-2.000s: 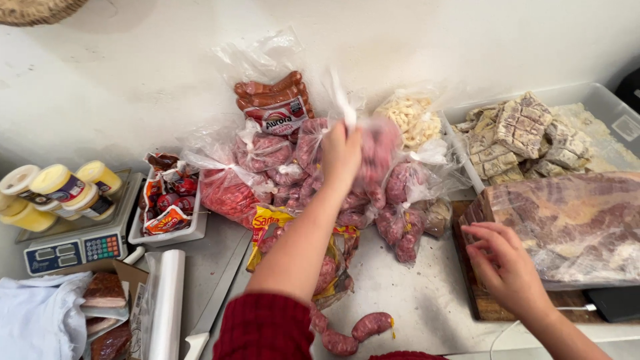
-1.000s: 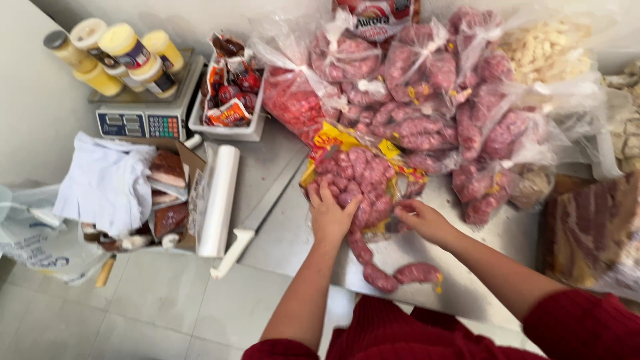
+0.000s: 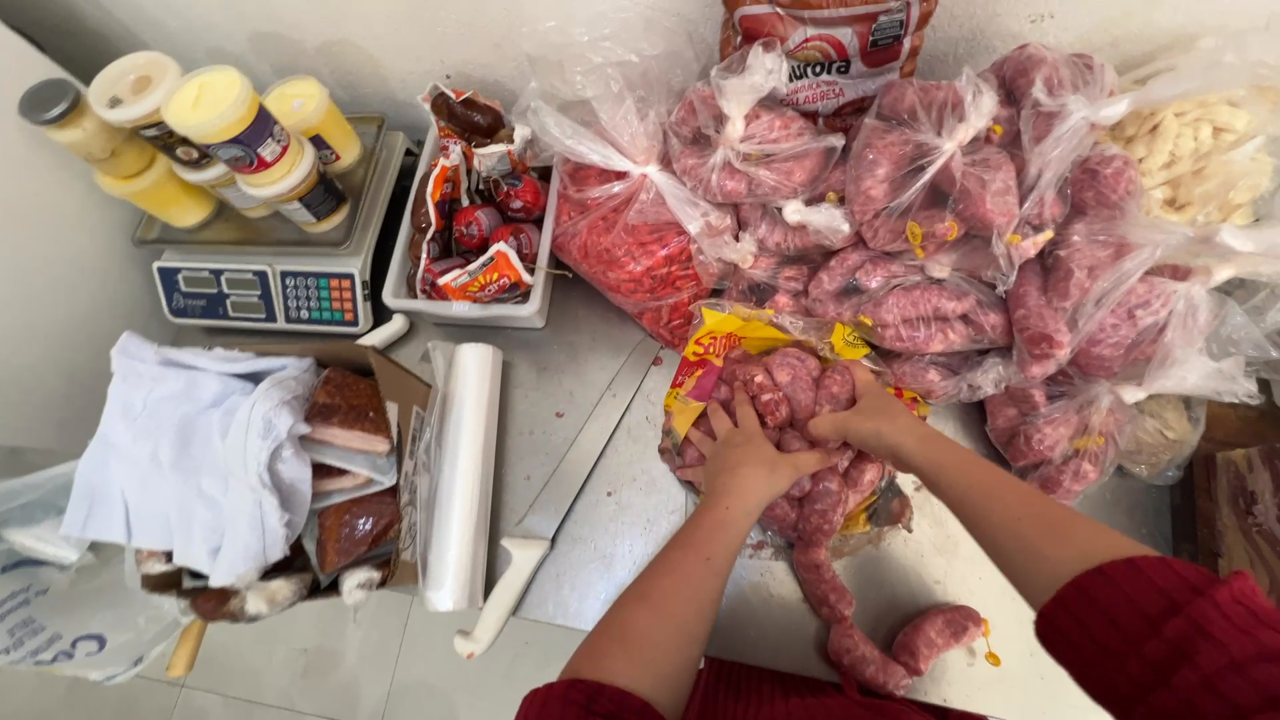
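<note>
Raw linked sausages (image 3: 795, 385) lie heaped on a yellow printed plastic package (image 3: 730, 330) on the metal table. On the left of the heap rests my left hand (image 3: 750, 455), fingers spread over the links. My right hand (image 3: 870, 415) touches the heap's right side, its fingertips partly hidden among the sausages; whether it grips a link cannot be told. A chain of links (image 3: 825, 580) trails from the heap toward the table's front edge and ends by a small yellow tag (image 3: 991, 657).
Knotted clear bags of sausages (image 3: 935, 180) and a bag of ground meat (image 3: 630, 240) lie behind. At left are a long white-handled knife (image 3: 560, 490), a plastic roll (image 3: 465, 470), a carton of smoked meat (image 3: 405, 450), a white tray (image 3: 465, 310) and a scale (image 3: 265, 290) holding tubs.
Two seconds ago my left hand was raised at the clear bags; it now lies on the loose sausages. My right hand has come from beside the large meat slab to the heap. The view has shifted left.
</note>
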